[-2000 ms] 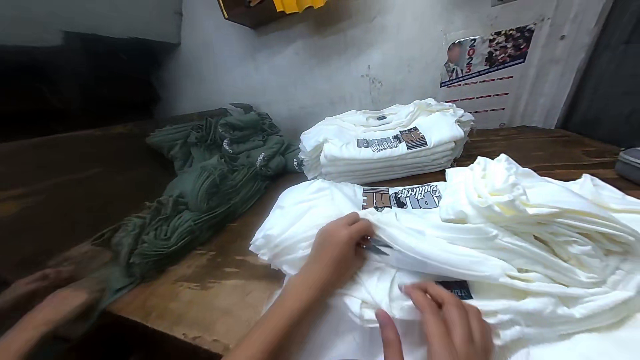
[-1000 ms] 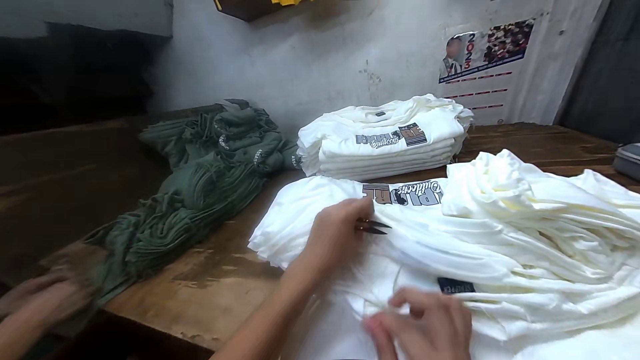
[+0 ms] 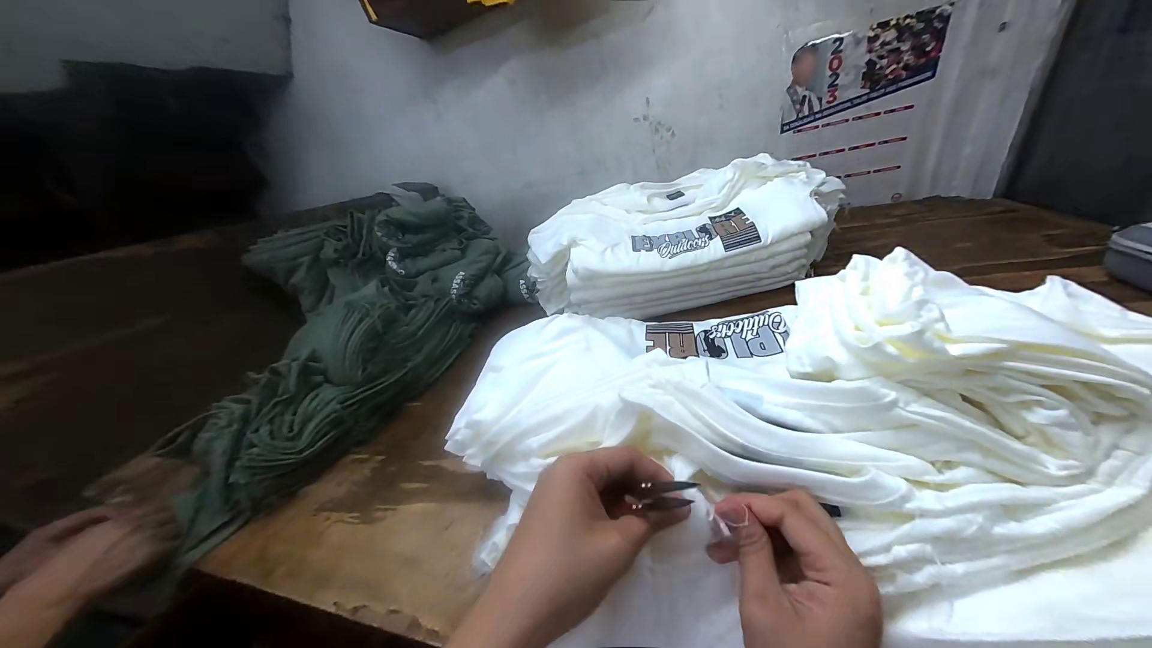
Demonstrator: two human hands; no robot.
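My left hand (image 3: 589, 531) is closed around a pair of thread snips (image 3: 664, 495), whose two dark blades point right and stand apart. Close to the blade tips, my right hand (image 3: 796, 562) pinches a bit of white fabric or thread between thumb and fingers. Both hands are over the near edge of a heap of white printed T-shirts (image 3: 864, 450), which spreads across the right of the wooden table. The snips' handles are hidden in my left palm.
Behind the heap stands a folded stack of white T-shirts (image 3: 693, 270). Dark green garments (image 3: 360, 333) lie bunched at left, where another person's hands (image 3: 99, 540) touch their near end. The wooden table's (image 3: 360, 540) front edge shows below. A grey object (image 3: 1129, 252) sits far right.
My left hand, with the snips, has moved down and right from the upper part of the heap, toward my right hand. The other person's hands stay by the green garments.
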